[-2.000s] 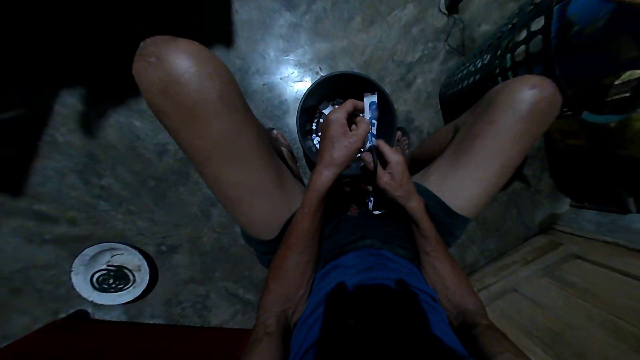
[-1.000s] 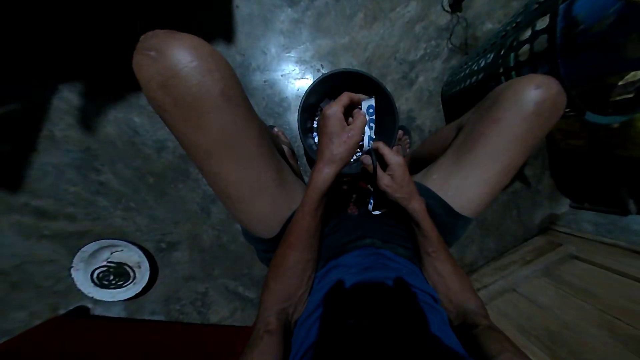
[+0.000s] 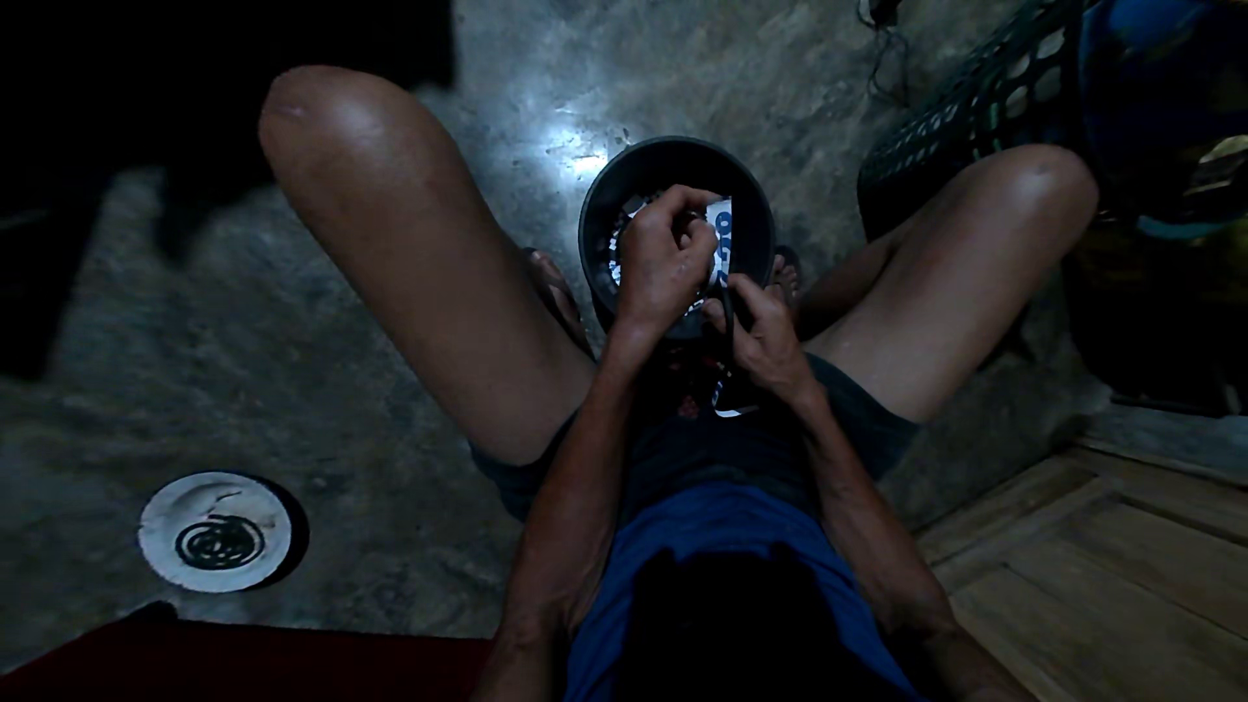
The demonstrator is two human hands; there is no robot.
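A dark round bucket (image 3: 597, 210) stands between my feet, with small white and dark pieces (image 3: 618, 244) inside. Over its opening, my left hand (image 3: 667, 258) grips the left edge of a flat white strip with blue print (image 3: 722, 234). Near the strip's lower end, my right hand (image 3: 765, 336) is closed around a thin dark object (image 3: 728, 317) that is too dim to name. Below that hand lies a dark piece with a white edge (image 3: 731, 411), close to my shorts.
A white plate with a dark coil (image 3: 156, 531) rests on the concrete floor at the lower left. A dark perforated plastic basket (image 3: 916, 146) stands at the upper right, near a cable (image 3: 892, 68). Wooden panelling (image 3: 1102, 556) is at the lower right, a red surface (image 3: 292, 663) at the lower left.
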